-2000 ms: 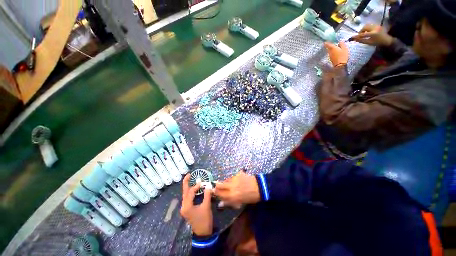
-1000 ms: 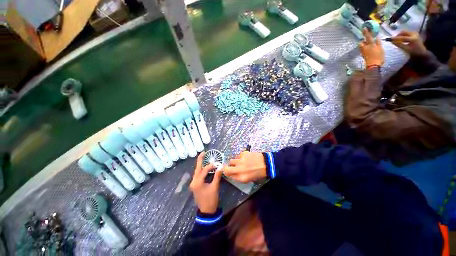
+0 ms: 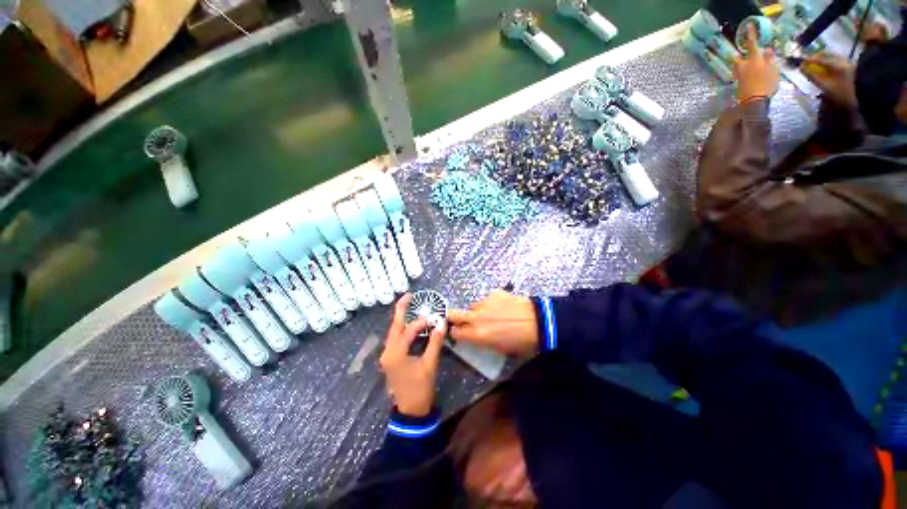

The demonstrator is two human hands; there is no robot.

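A handheld fan (image 3: 480,358) lies over the bench in front of me, its round dark-spoked grille up and its whitish handle running to the lower right. My left hand (image 3: 411,366) grips the fan head, with thumb and fingers around a small white part at the grille. My right hand (image 3: 497,323) has its fingertips together at the right side of the grille, above the handle. A small dark tip shows above its knuckles; whether it is a tool is unclear. What the right fingers pinch is hidden.
A row of fan bodies (image 3: 288,282) lines the belt edge. Turquoise parts (image 3: 477,197) and dark mixed parts (image 3: 557,167) lie beyond. A fan (image 3: 214,445) and another dark heap (image 3: 82,459) are left. Another worker's hand (image 3: 758,75) is right; a metal upright (image 3: 383,84) stands ahead.
The view has swung left, so the bench shifts right in the picture. Both hands remain at the fan head. At the right, the other worker now has a raised hand at a fan head.
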